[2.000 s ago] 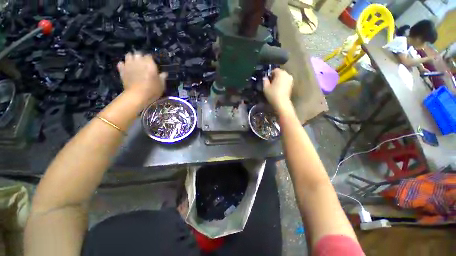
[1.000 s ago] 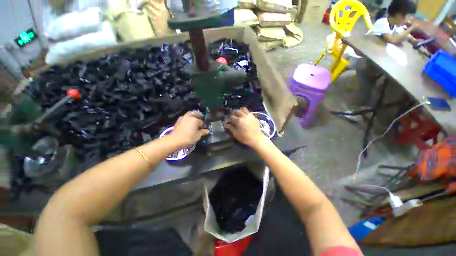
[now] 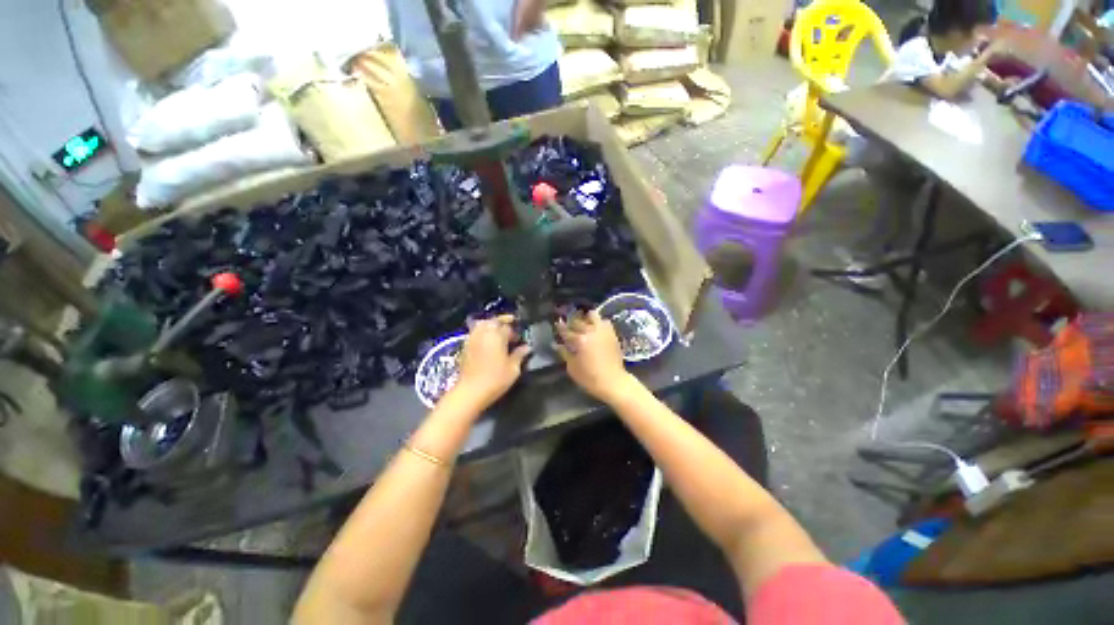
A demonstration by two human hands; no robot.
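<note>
The green hand press (image 3: 516,244) stands upright on the bench straight ahead. My left hand (image 3: 491,357) and my right hand (image 3: 591,352) are at its base, one on each side of the fixture, fingers bent inward. What the fingers hold is too small and blurred to tell. The left bowl of small metal parts (image 3: 437,370) is partly behind my left hand. The right bowl (image 3: 640,327) is beside my right hand. Black plastic parts (image 3: 318,287) are heaped behind. The open bag (image 3: 595,564) with black pieces hangs below the bench edge.
A second green press (image 3: 108,366) with a red ball lever and a clear tub (image 3: 161,421) is at the left. Board edging (image 3: 660,232) surrounds the heap. A person stands behind the bench. At right are a purple stool (image 3: 755,202), yellow chair (image 3: 833,55) and a person at a side table.
My hands have come from the heap and the right bowl area to the press base, and stay there. The view has tilted up, showing more of the room and the person behind the bench.
</note>
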